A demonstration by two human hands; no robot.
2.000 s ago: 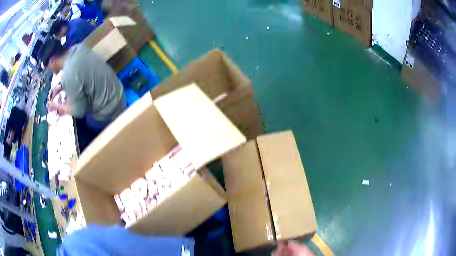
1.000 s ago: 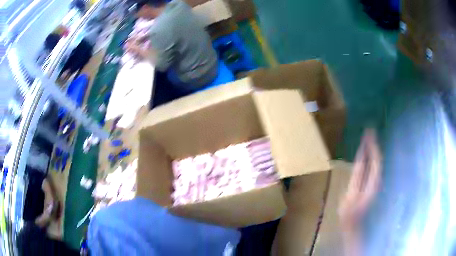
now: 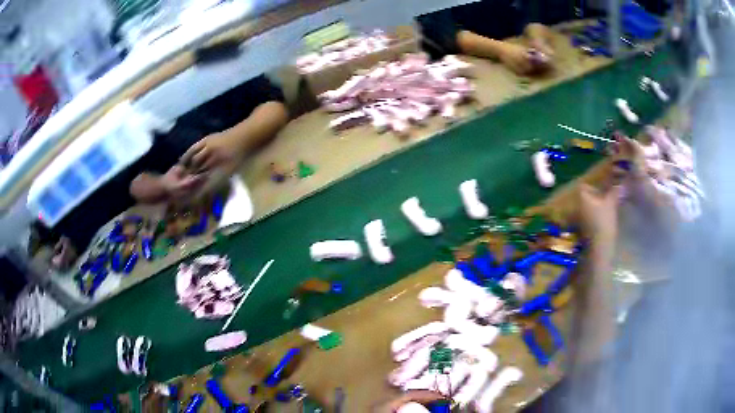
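My right hand (image 3: 413, 400) seems to be the small blurred skin-toned patch cut off by the bottom edge, beside a bit of blue. Its fingers and any hold cannot be made out. My left hand is not in view. In front of me, white-pink plastic housings (image 3: 423, 343) lie in a loose pile on the tan bench (image 3: 346, 367), with a green piece on top. Blue battery cells (image 3: 282, 365) are scattered on the bench to the left. A white piece with a green board (image 3: 329, 339) lies at the belt's edge.
A green conveyor belt (image 3: 282, 234) crosses diagonally, carrying spaced housings (image 3: 419, 216), a cluster of patterned pink parts (image 3: 208, 286) and a thin white strip (image 3: 248, 295). People's hands (image 3: 205, 153) work across the belt. A neighbour's arms (image 3: 598, 234) are at right, by blue cells (image 3: 548, 258).
The view has swung left from the open cardboard carton and floor to the belt and bench. The carton is out of view. The hand seen at right earlier no longer shows there.
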